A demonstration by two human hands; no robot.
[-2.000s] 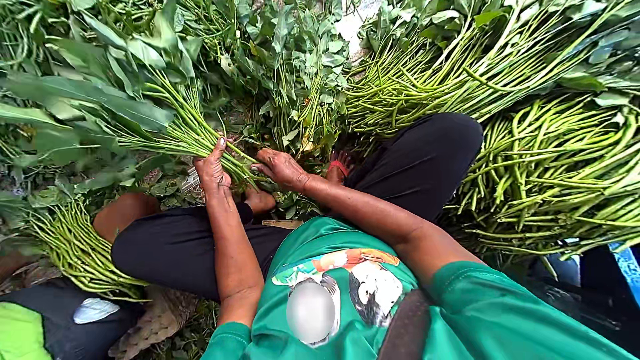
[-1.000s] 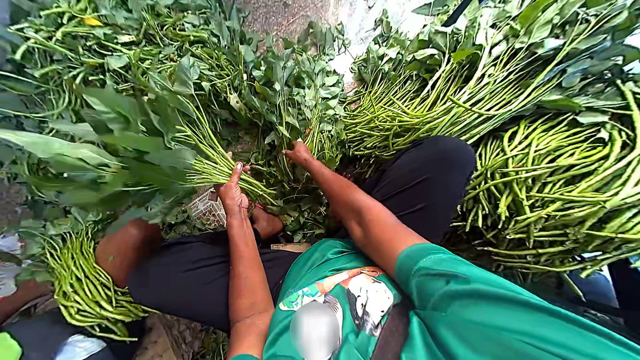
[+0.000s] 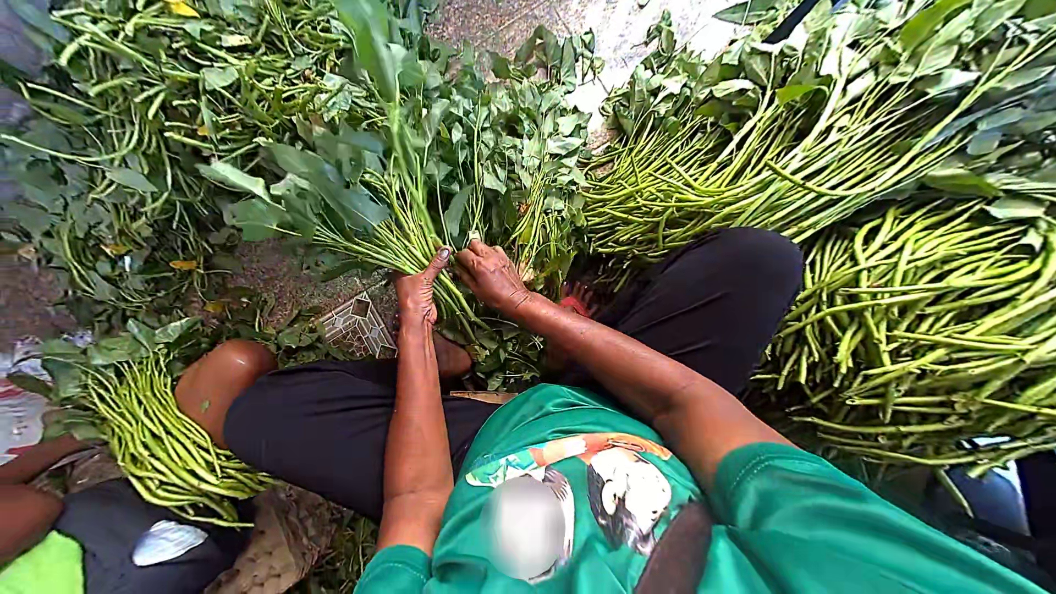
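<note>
My left hand [image 3: 421, 285] is closed around a bundle of long green leafy stems [image 3: 375, 239], thumb on top, with the leaves fanning up and to the left and the cut ends pointing down to the right. Close against the bundle's right side is my right hand [image 3: 491, 274], its fingers curled at a thin leafy stem [image 3: 476, 202]; the fingertips are partly hidden. Beyond both hands lies a heap of loose leafy greens [image 3: 511, 140].
Large piles of green stems lie at the right [image 3: 916, 330] and upper right [image 3: 726, 181]. A tangled heap of greens [image 3: 165, 107] covers the upper left. At lower left, another person's arm [image 3: 33, 466] shows near a stem bundle [image 3: 157, 437]. Tiled floor [image 3: 359, 326] shows near my left hand.
My right hand has come back from the leafy heap to beside the bundle. The bundle, still in my left hand, has turned so that its leaves point more upward.
</note>
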